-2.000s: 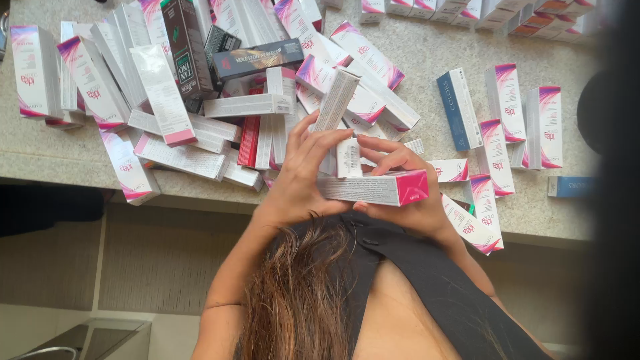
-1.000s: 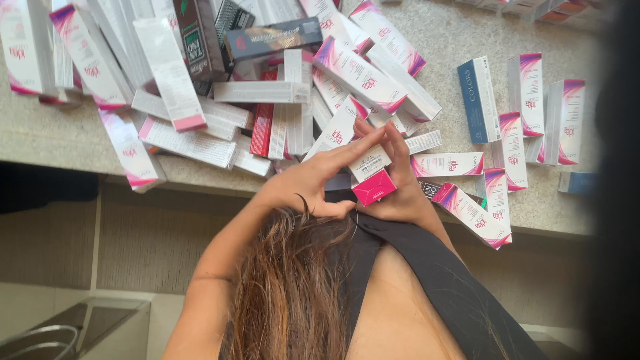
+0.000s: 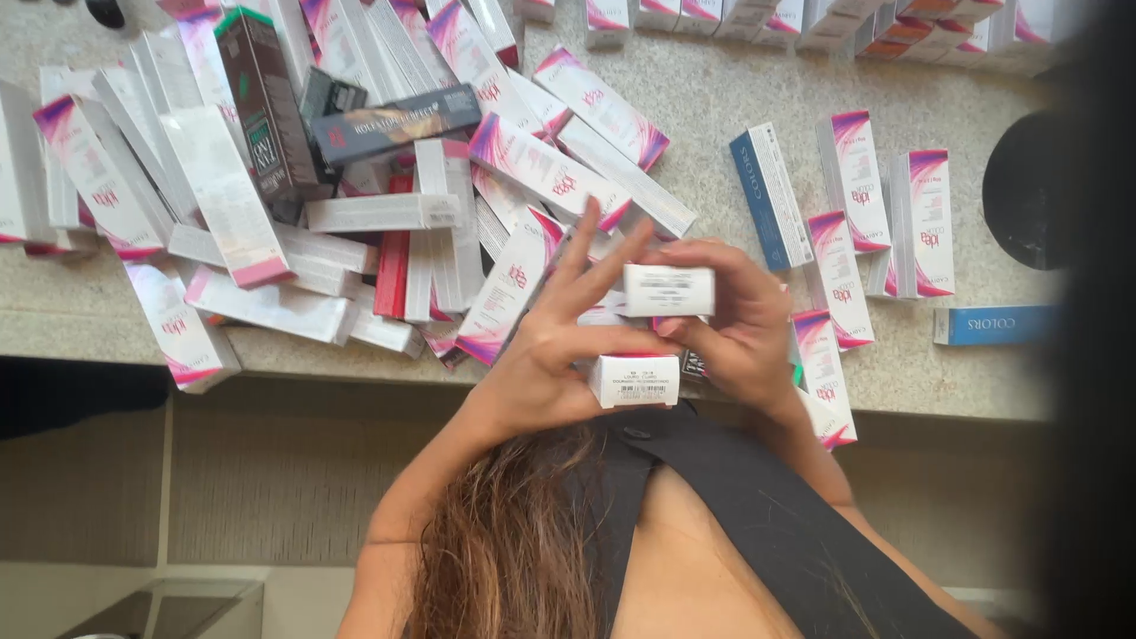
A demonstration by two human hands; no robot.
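Observation:
My left hand (image 3: 555, 342) grips a white carton (image 3: 635, 382) between thumb and forefinger, its printed end turned up, the other fingers spread. Just right of it, my right hand (image 3: 741, 324) pinches a second white carton (image 3: 670, 291), also end up. Both are held over the counter's near edge. Behind and left lies a loose heap of white and pink hair-color cartons (image 3: 550, 169), with a dark carton (image 3: 395, 122), a brown carton (image 3: 266, 106) and a red one (image 3: 393, 257) among them. The lower parts of the held cartons are hidden.
On the speckled stone counter (image 3: 914, 373), right of my hands, are several white and pink cartons (image 3: 852, 182), a blue and white carton (image 3: 770, 197) and a blue carton (image 3: 994, 325). Rows of cartons (image 3: 745, 18) line the far side. A black round object (image 3: 1029, 191) is at right.
My hands have moved apart, each now with one carton; two seconds ago they were close together around cartons. The held cartons now show white printed ends instead of a pink end.

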